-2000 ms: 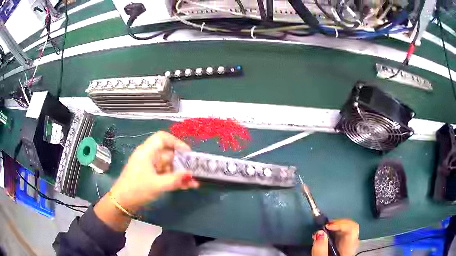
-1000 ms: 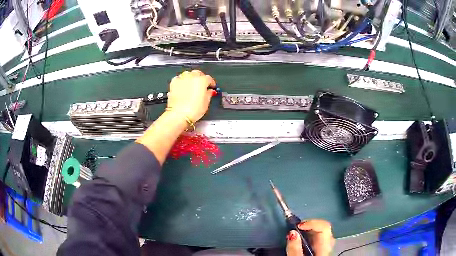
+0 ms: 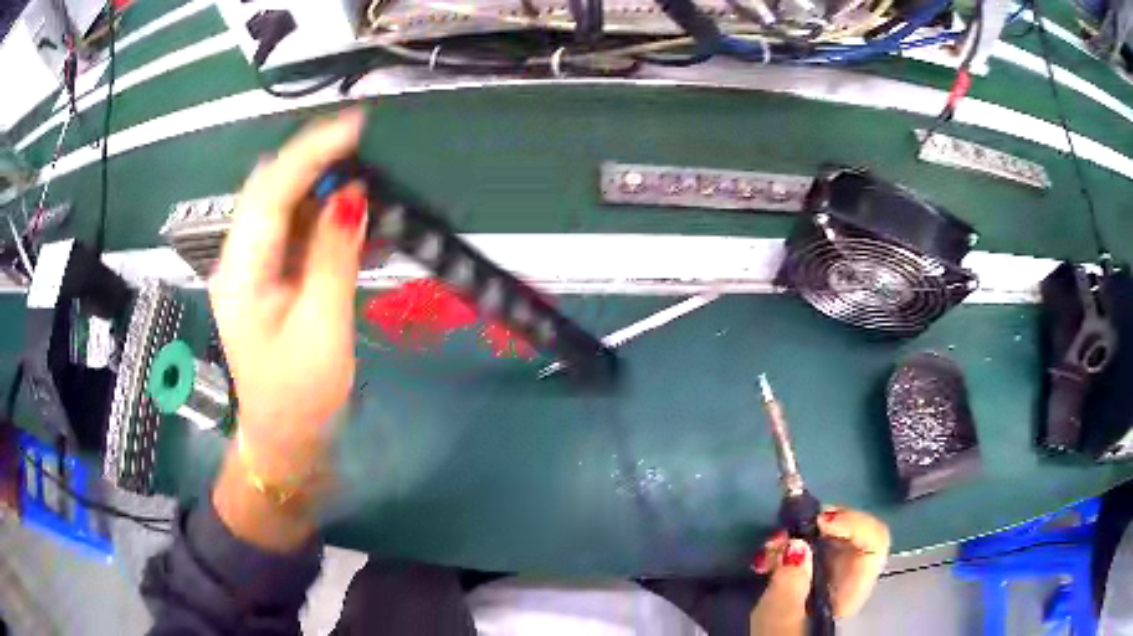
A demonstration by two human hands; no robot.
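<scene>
My left hand [image 3: 292, 298] holds the black LED bar housing [image 3: 478, 280] by its upper left end, between thumb and fingers. The bar is blurred, slants down to the right above the mat and shows a row of pale discs. My right hand [image 3: 823, 565] holds the soldering iron [image 3: 795, 491] by its black handle at the lower right, tip pointing up and away from the bar. The red wires [image 3: 420, 313] lie in a heap partly behind the bar. Tweezers [image 3: 665, 319] lie on the mat behind the bar's lower end.
A grey LED bar [image 3: 702, 188] lies at the back, left of the fan [image 3: 880, 255]. The tip cleaner [image 3: 929, 422] stands at right. The solder spool [image 3: 186, 383] and stacked bars [image 3: 196, 230] are at left, the stack partly hidden by my left hand.
The grey bar my left hand held earlier now lies at the back. My left hand has picked up the black bar from the back and brought it left and nearer. The iron remains in my right hand.
</scene>
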